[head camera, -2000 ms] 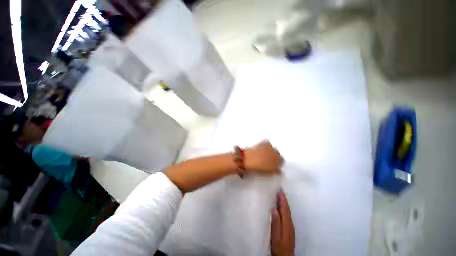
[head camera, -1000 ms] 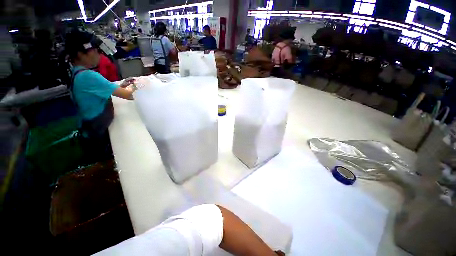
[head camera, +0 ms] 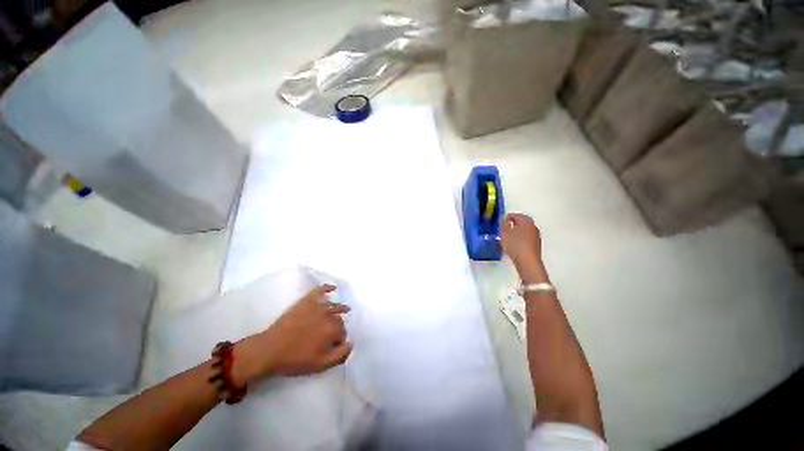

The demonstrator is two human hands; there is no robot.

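A bag wrapped in white paper (head camera: 264, 401) lies at the lower left on a stack of large white sheets (head camera: 353, 194). My left hand (head camera: 310, 336) rests on the wrapped bag with its fingers spread, pressing the paper. My right hand (head camera: 520, 238) is at the front end of the blue tape dispenser (head camera: 483, 242), which has a yellow roll inside. The fingertips of my right hand are bent together; whether they hold a piece of tape is too small to tell.
Wrapped white bags (head camera: 141, 123) stand at left, with a small yellow and blue roll (head camera: 77, 185) between them. A dark blue tape roll (head camera: 353, 109) and clear plastic film (head camera: 353, 66) lie at the far side. Taupe bags (head camera: 502, 75) stand at right. Labels (head camera: 513, 310) lie by the dispenser.
The view has swung down and right from the wider room. Both hands now show: the left lies on the wrapped bag, the right has come to the dispenser.
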